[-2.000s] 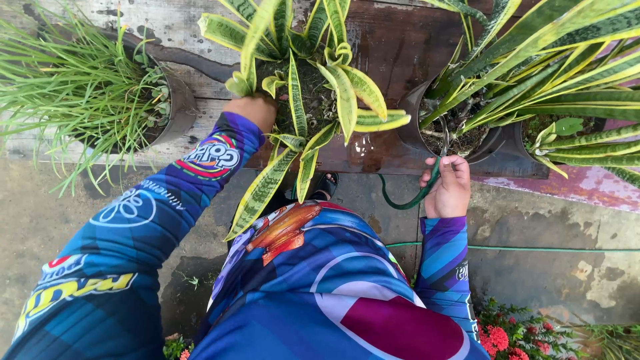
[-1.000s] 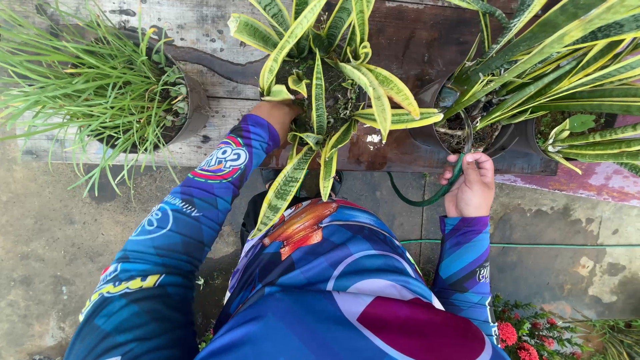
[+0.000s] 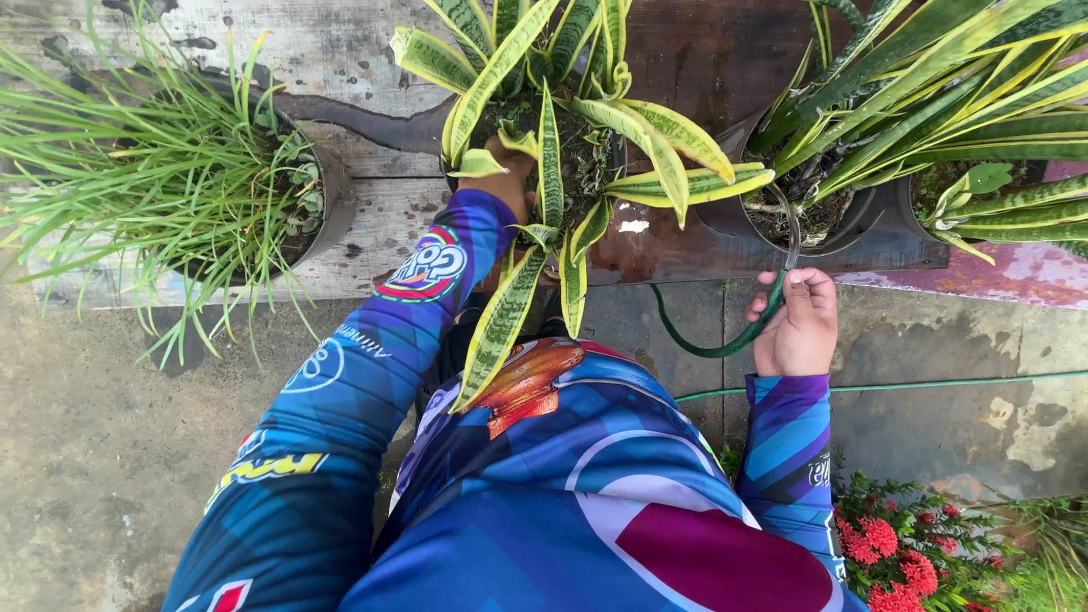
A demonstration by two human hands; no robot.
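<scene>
My right hand (image 3: 796,323) grips a green garden hose (image 3: 722,347) near its end. Water (image 3: 794,225) runs from the hose into the right-hand pot (image 3: 850,242), which holds a tall variegated snake plant (image 3: 901,110). My left hand (image 3: 510,183) reaches in among the lower leaves of the middle snake plant (image 3: 551,170), at the left side of its pot; leaves cover its fingers, so what they touch or hold cannot be told.
Left on the weathered wooden bench (image 3: 378,229) stands a pot (image 3: 336,204) of grass-like green plants (image 3: 170,170). Another potted snake plant (image 3: 1011,204) is at the far right. A thin green line (image 3: 952,382) crosses the concrete floor; red flowers (image 3: 914,569) grow at lower right.
The view has shifted a little. My right hand stays at the right-hand pot with the hose, and my left hand remains among the leaves of the middle plant.
</scene>
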